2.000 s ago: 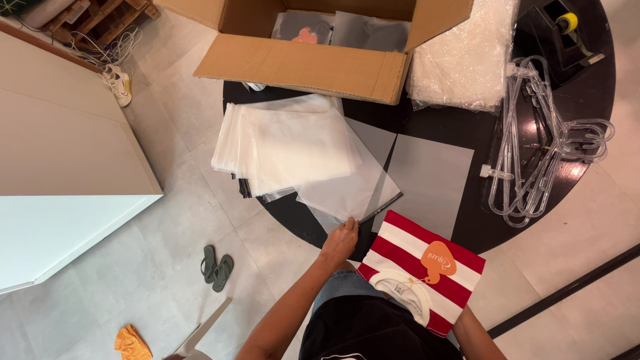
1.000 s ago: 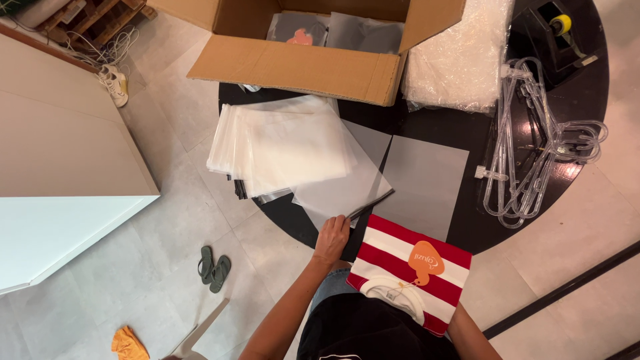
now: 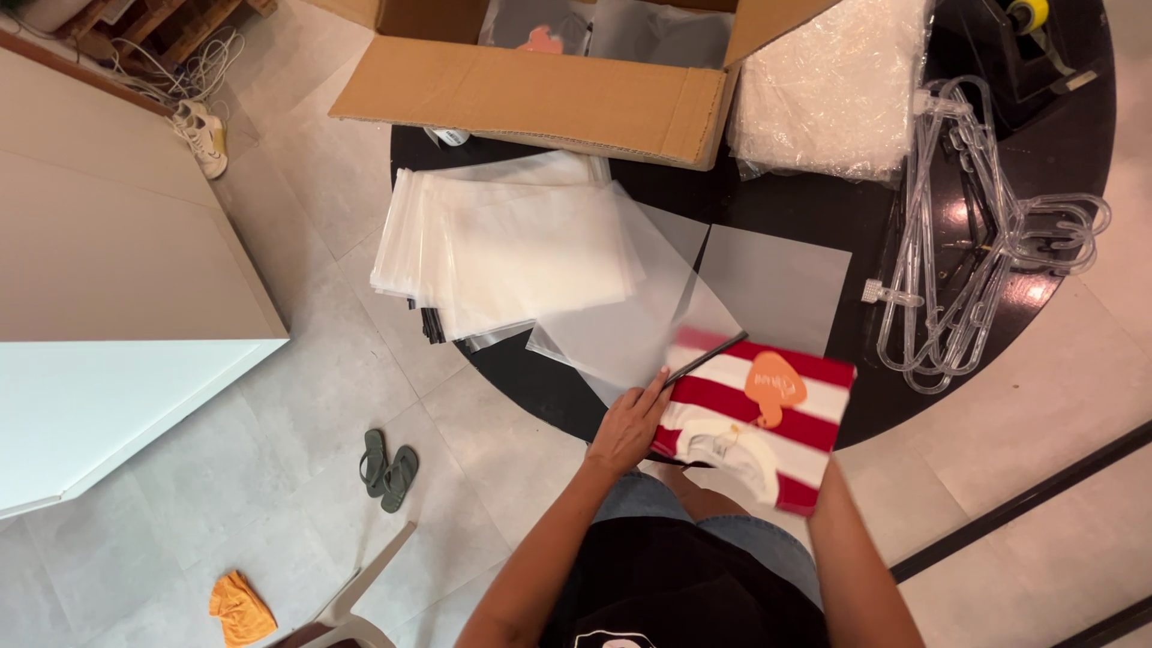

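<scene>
My left hand grips the dark-edged opening of a translucent plastic bag, at the table's near edge. The folded red and white striped shirt, with an orange paper tag on it, lies over my right hand, which is hidden beneath it; only the forearm shows. The shirt's upper left corner overlaps the bag's opening and looks blurred. Left of them is a fanned stack of translucent bags. Another flat translucent bag lies just beyond the shirt.
An open cardboard box with bagged items stands at the back of the round black table. Right of it are a pile of clear plastic packaging, clear plastic hangers and a tape dispenser. Flip-flops lie on the floor.
The shirt has moved left and up toward my left hand and now overlaps the bag's edge. My left hand stays at the bag's opening, whose dark edge is lifted toward the shirt.
</scene>
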